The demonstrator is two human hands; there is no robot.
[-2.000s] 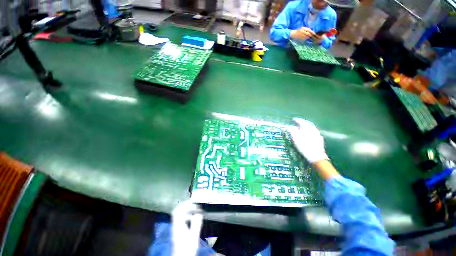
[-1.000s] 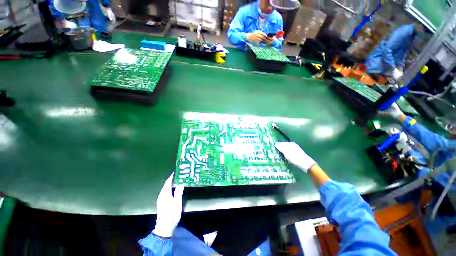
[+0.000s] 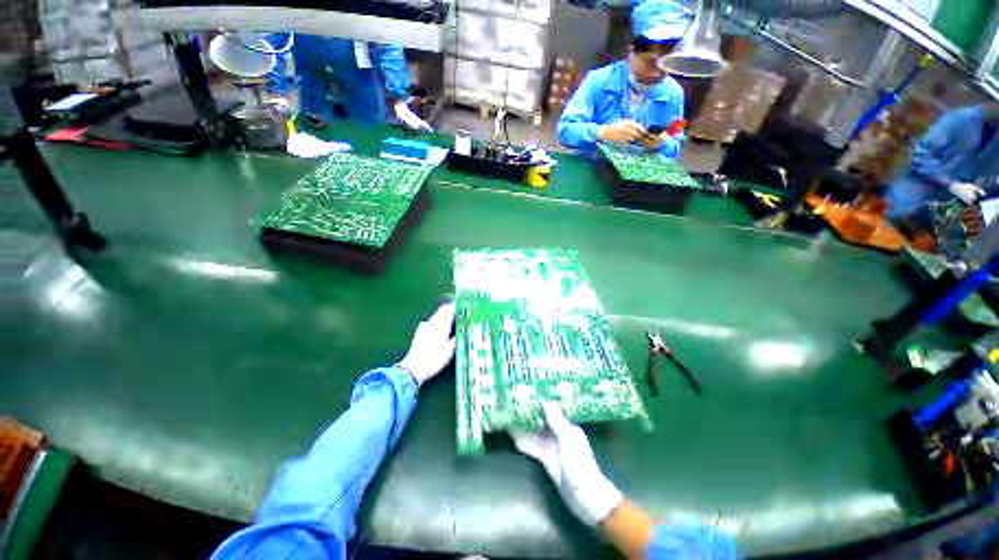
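A large green circuit board with white traces and silver joints is in front of me over the bench, turned so its long side runs away from me. My left hand, in a white glove, holds its left edge. My right hand, in a white glove, holds its near edge, with the thumb on top and the other fingers partly hidden below. Side cutters with dark handles lie in an open V on the bench, right of the board. Whether foam lies under the board is hidden.
A second circuit board lies on black foam at back left. A black tray and blue box stand at the far edge. A person sits opposite behind another board. Blue posts stand at right.
The board has turned about a quarter turn. My left hand moved to its left edge and my right hand to its near edge. The side cutters now lie on the bench, out of my right hand.
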